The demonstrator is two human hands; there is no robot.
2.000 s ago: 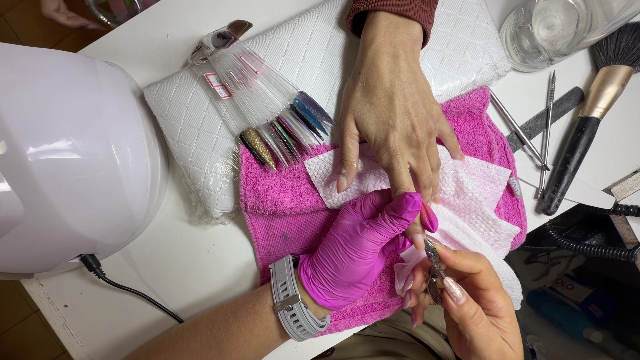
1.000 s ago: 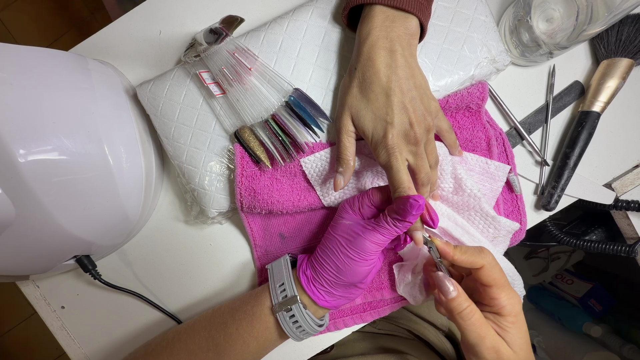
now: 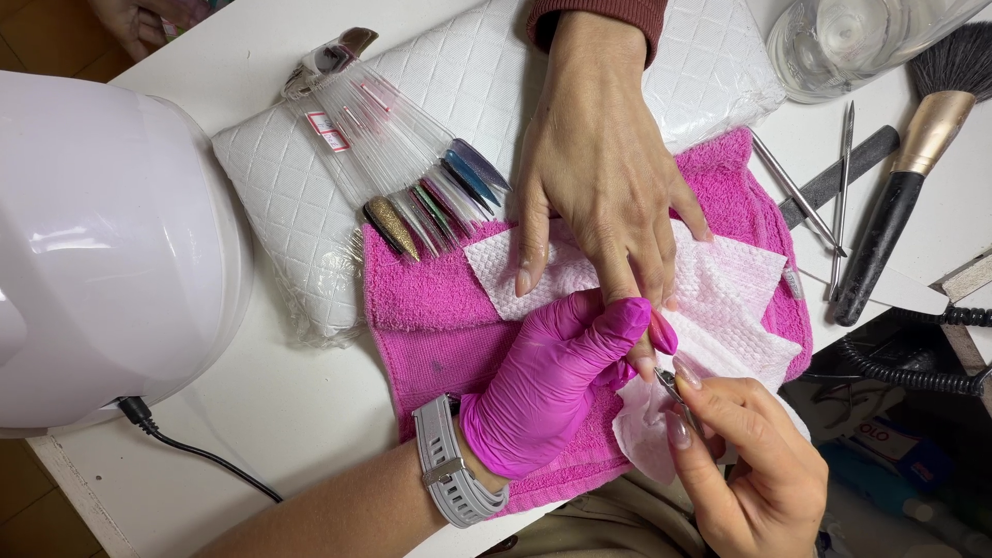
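Note:
My left hand [image 3: 542,380], in a pink glove with a grey watch strap at the wrist, pinches one finger of another person's hand [image 3: 608,147], which reaches down from the top in a dark red sleeve. Bare, my right hand [image 3: 748,457] holds small metal cuticle nippers [image 3: 678,397], their tip at that fingertip. Beneath the hands lie a white paper towel [image 3: 728,287] and a pink terry towel [image 3: 442,291]. The nippers' handles are mostly hidden by my right fingers.
A white nail lamp [image 3: 116,248] stands left. Nail color swatches [image 3: 411,170] rest on a quilted white cushion [image 3: 271,194]. At right are a metal pusher [image 3: 843,194], a nail file [image 3: 845,174], a black-handled brush [image 3: 883,240] and a glass container [image 3: 845,39].
My right fingers and the nippers have shifted slightly at the fingertip, and the nippers are less exposed than two seconds ago. My left hand keeps its hold on the finger.

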